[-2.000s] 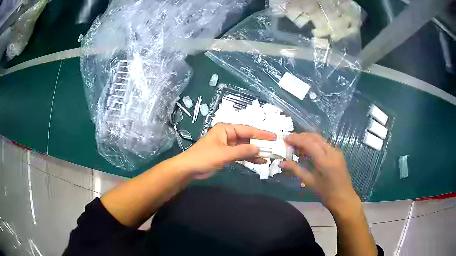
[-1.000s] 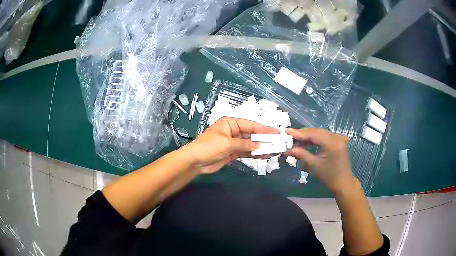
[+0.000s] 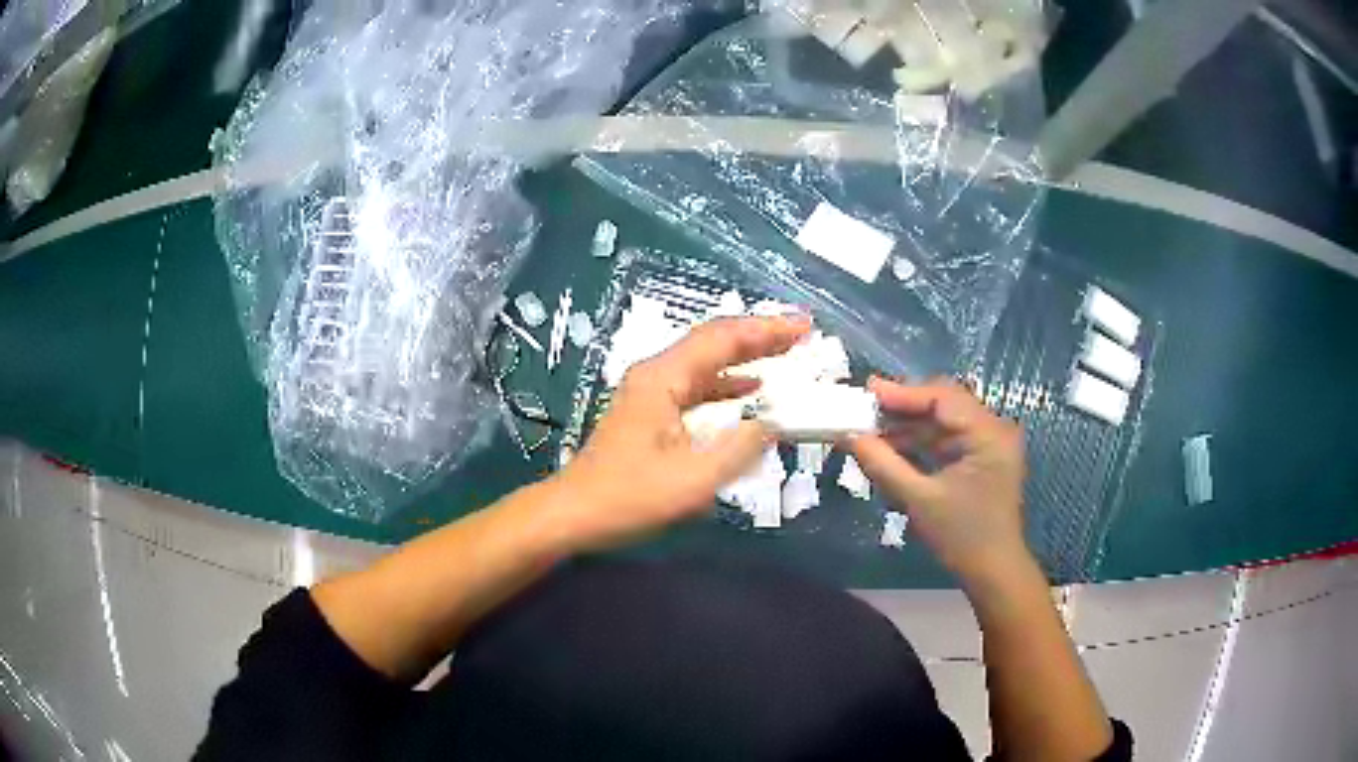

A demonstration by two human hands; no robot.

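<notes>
A white plastic housing (image 3: 824, 410) is above the heap of small white parts (image 3: 764, 494). My right hand (image 3: 953, 465) grips its right end between thumb and fingers. My left hand (image 3: 670, 424) is at its left end, thumb and fingers spread apart; whether it touches the housing or holds a small white part cannot be told against the white heap. The heap lies on a clear ribbed tray (image 3: 678, 286), partly hidden by my hands. Three white units (image 3: 1110, 356) lie in a column on another clear ribbed tray (image 3: 1060, 484) at right.
A large crumpled clear bag (image 3: 395, 313) covers the left side. A clear bag of cream parts (image 3: 953, 52) with a white label (image 3: 846, 241) lies at the top. A thin tool (image 3: 514, 390) and small clear pieces (image 3: 605, 238) are left of the heap. A clear piece (image 3: 1197, 469) is far right.
My left fingers have spread and moved up from the housing, which both hands gripped before. My right hand still holds it. The whole view has shifted slightly.
</notes>
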